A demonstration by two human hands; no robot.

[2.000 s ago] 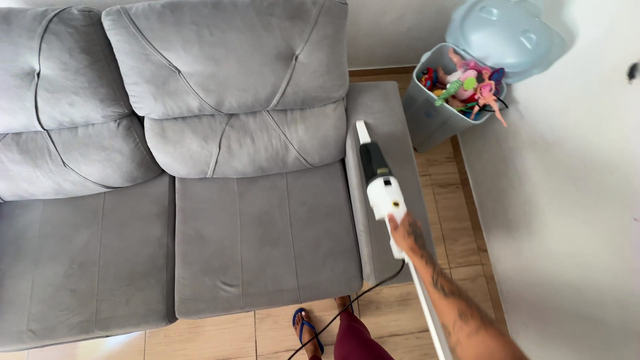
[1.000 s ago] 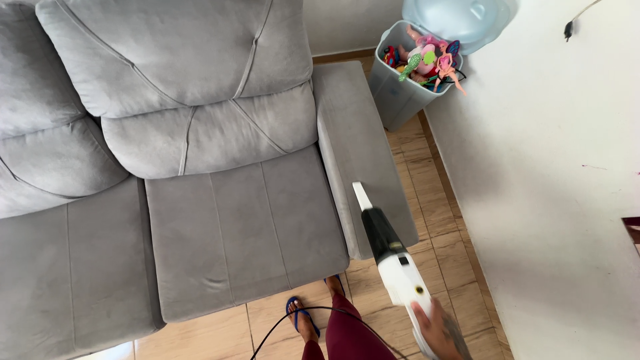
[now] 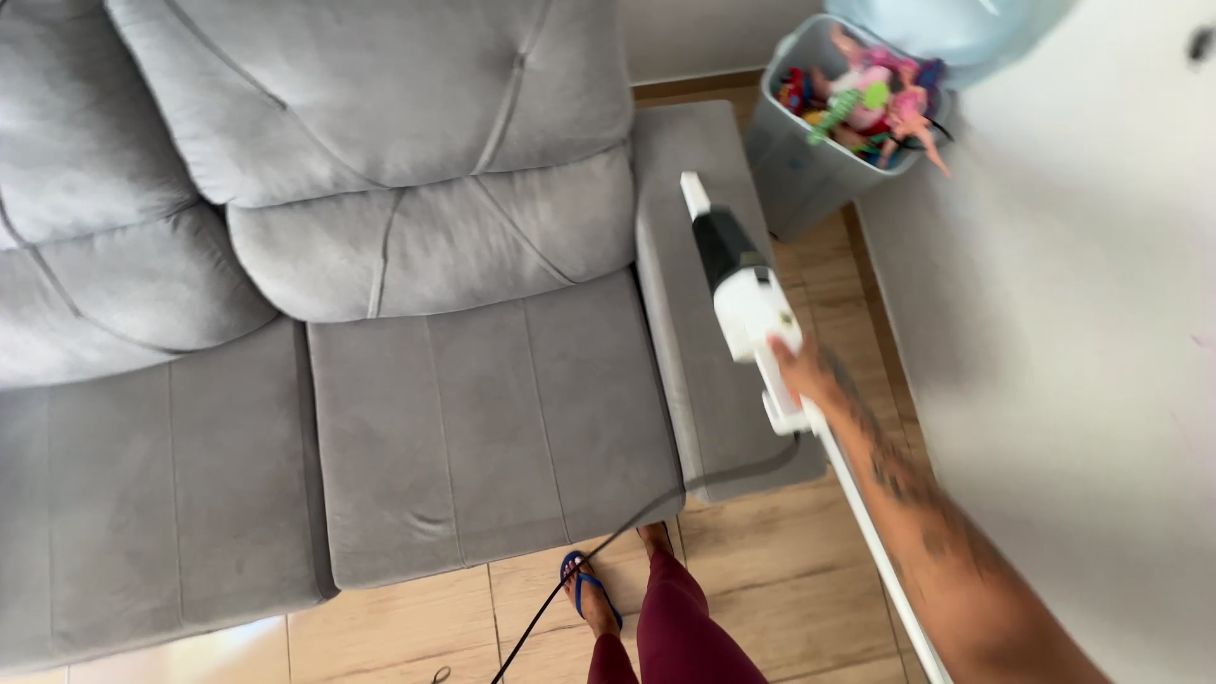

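My right hand [image 3: 803, 369] grips the handle of a white and black corded vacuum cleaner [image 3: 750, 304]. Its narrow white nozzle [image 3: 695, 195] points away from me over the armrest [image 3: 698, 142] of a grey upholstered sofa [image 3: 484, 427]; whether the tip touches the fabric I cannot tell. A long white tube [image 3: 883, 551] runs back from the handle beneath my forearm. From the handle's base a black power cord [image 3: 608, 537] hangs down across the seat's front edge and past my feet. My left hand is out of view.
A grey plastic bin [image 3: 798, 171] full of colourful toys [image 3: 874, 100], its light blue lid [image 3: 959, 28] raised, stands beyond the armrest by the white wall [image 3: 1064, 285]. My feet, one in a blue flip-flop [image 3: 591, 589], are on the tiled floor [image 3: 408, 627] before the sofa.
Compared with one second ago, my right hand and the vacuum cleaner have moved forward along the armrest, toward its back end. Before that they had drawn back toward its front.
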